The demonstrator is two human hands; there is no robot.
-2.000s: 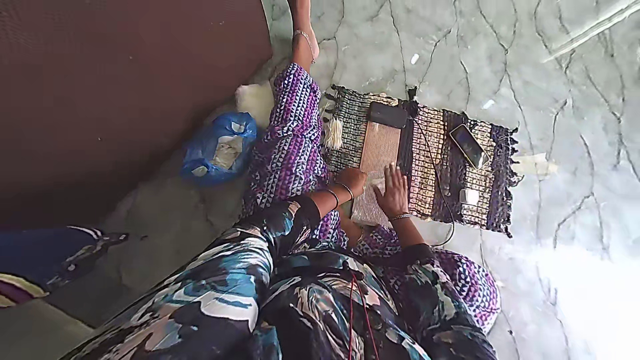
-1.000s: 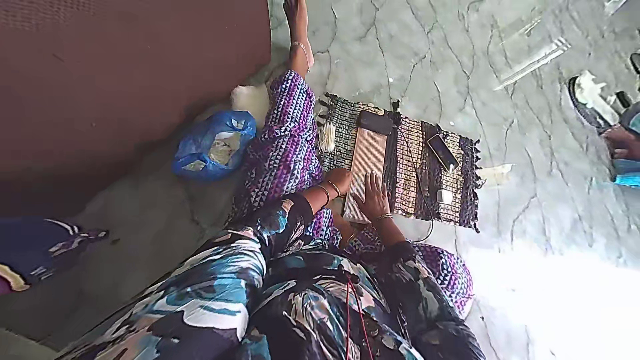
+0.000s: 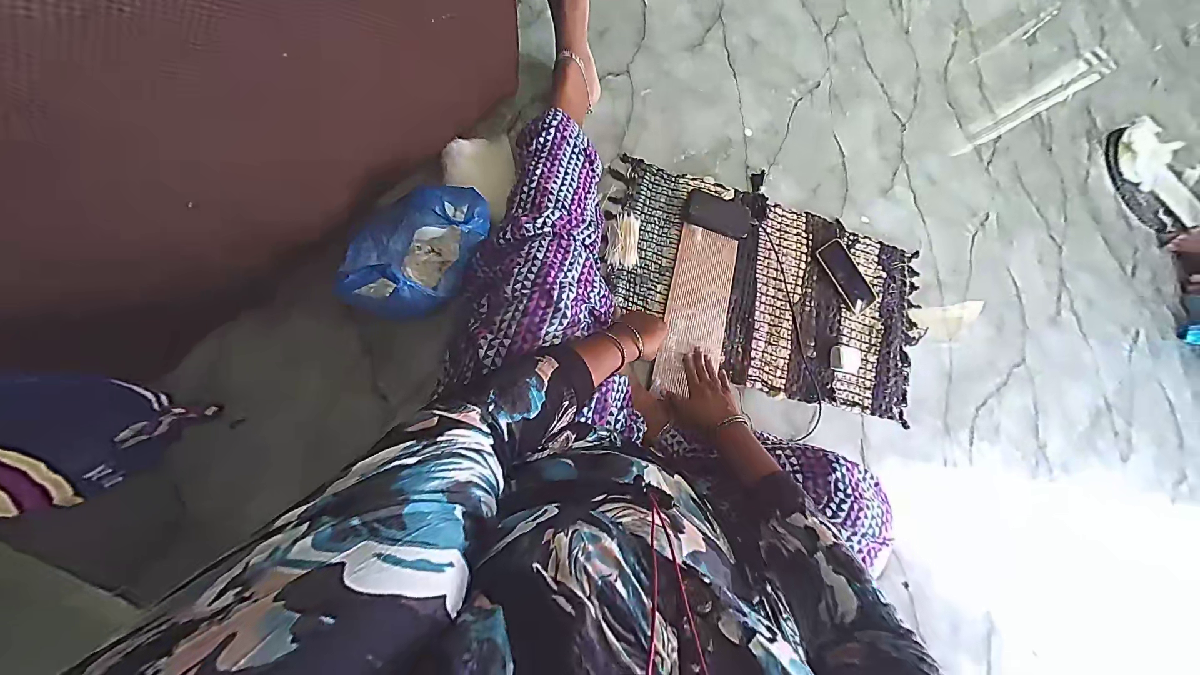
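A long ribbed board [image 3: 703, 281] lies on a woven rag mat [image 3: 773, 291] with tassels. Over its near end my right hand [image 3: 703, 392] lies flat with the fingers extended. My left hand [image 3: 645, 336] is at the board's left edge, its fingers bent; whether they grip anything cannot be told. A black case or phone [image 3: 718, 214] rests at the board's far end. A bundle of thin white sticks [image 3: 622, 240] lies on the mat left of the board.
A phone [image 3: 847, 275], a white charger-like block [image 3: 845, 358] and a thin cable are on the mat's right part. A blue plastic bag [image 3: 412, 251] stands left of my leg. At the right edge are a sandal [image 3: 1139, 183] and part of a person.
The sandal and part of a person at the right edge are absent from the earliest frame. The view has shifted slightly. Both hands stay at the board's near end.
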